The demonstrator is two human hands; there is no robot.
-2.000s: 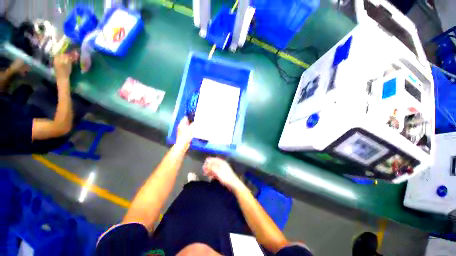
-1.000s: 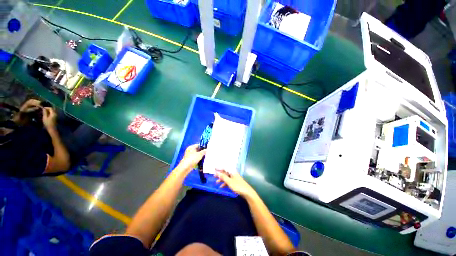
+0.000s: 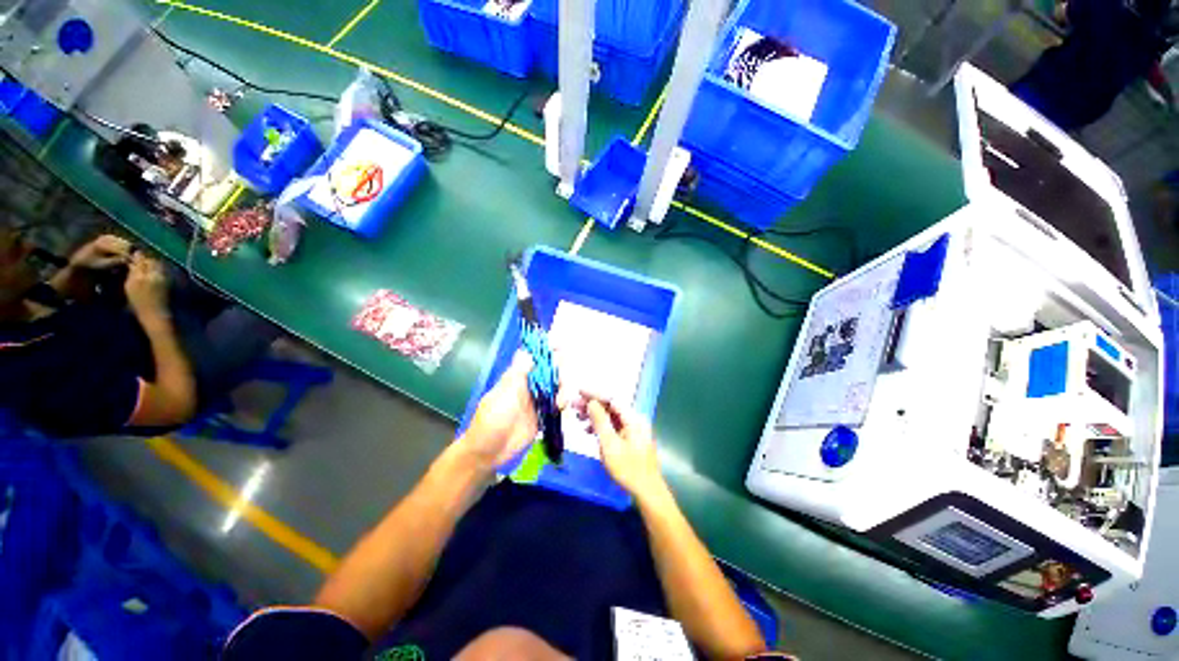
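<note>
A blue bin stands on the green bench in front of me, with white paper in it. My left hand is closed around a bundle of black and blue wires, held upright over the left side of the bin. My right hand is over the bin's near right part, fingers curled close together beside the bundle. Something small and dark reddish shows at its fingertips; I cannot tell whether it is held. A yellow-green patch shows below the left hand.
A white machine with open lid stands right. A clear bag of small red parts lies left of the bin. Metal posts and a small blue box stand behind, with larger blue bins. A person sits at left.
My left hand has lifted the wire bundle from beside the paper and turned it upright. My right hand has moved up from the paper's lower edge toward the bundle. The yellow-green patch now shows.
</note>
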